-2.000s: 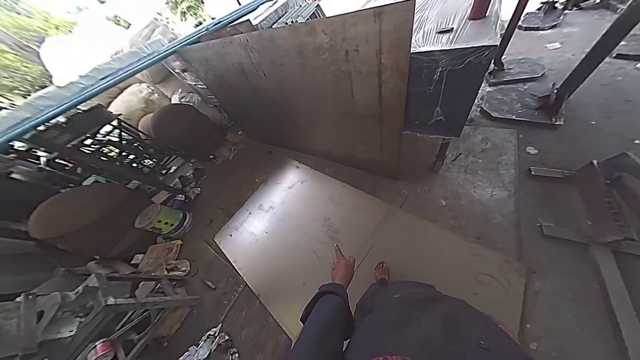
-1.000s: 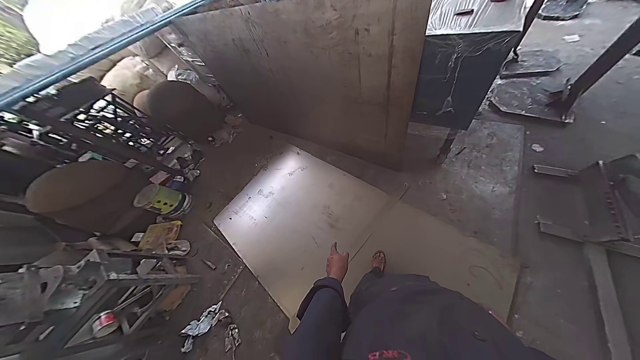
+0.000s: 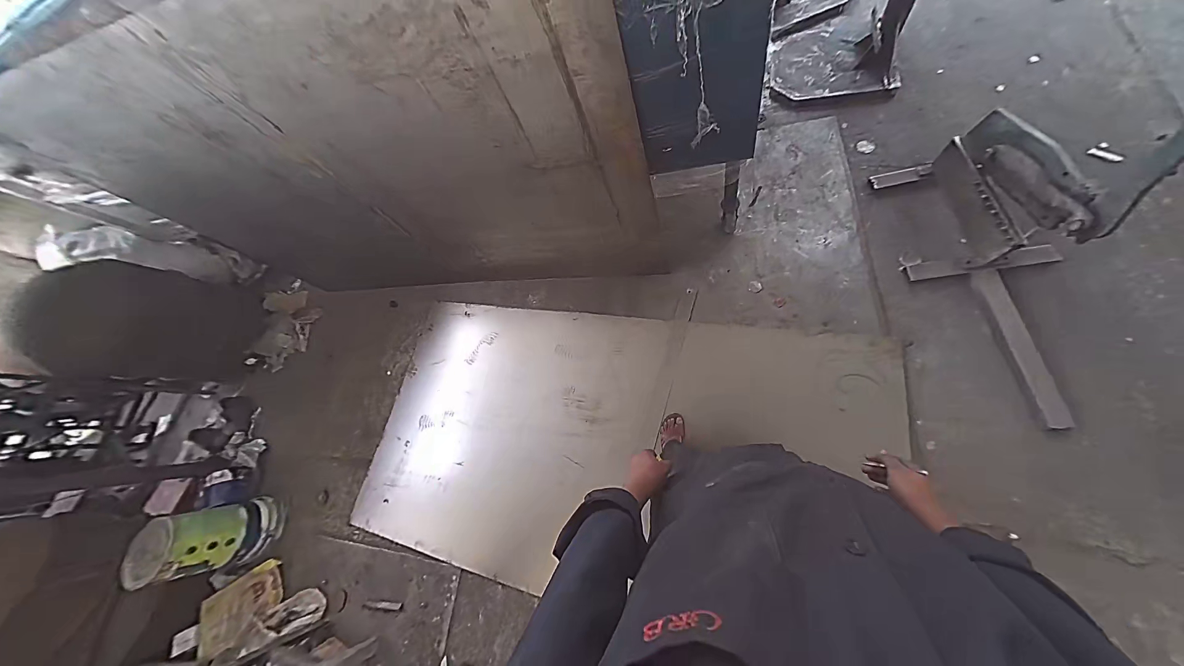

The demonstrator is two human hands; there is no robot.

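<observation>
My left hand [image 3: 647,474] is curled at the left edge of my dark coat, with a small yellow thing at its fingertips that is too small to name. Out to the right, my right hand [image 3: 895,474] holds a thin, light, pen-like object between its fingers. Beneath both hands a flat metal sheet [image 3: 518,407] lies on the floor, with dark scribbled marks and a bright reflection on its left part. A narrow strip or seam runs across it near my sandalled foot [image 3: 673,429].
A large metal sheet [image 3: 370,139] stands upright ahead, beside a dark blue panel [image 3: 694,83]. At the right lies a welded steel frame [image 3: 1017,342]. To the left are a big rounded dark object [image 3: 139,319], a green and white bucket [image 3: 194,546] and scrap.
My left hand, earlier pointing over the sheet, is now curled near my coat. My right hand has come into view at the right. The view has turned and moved closer.
</observation>
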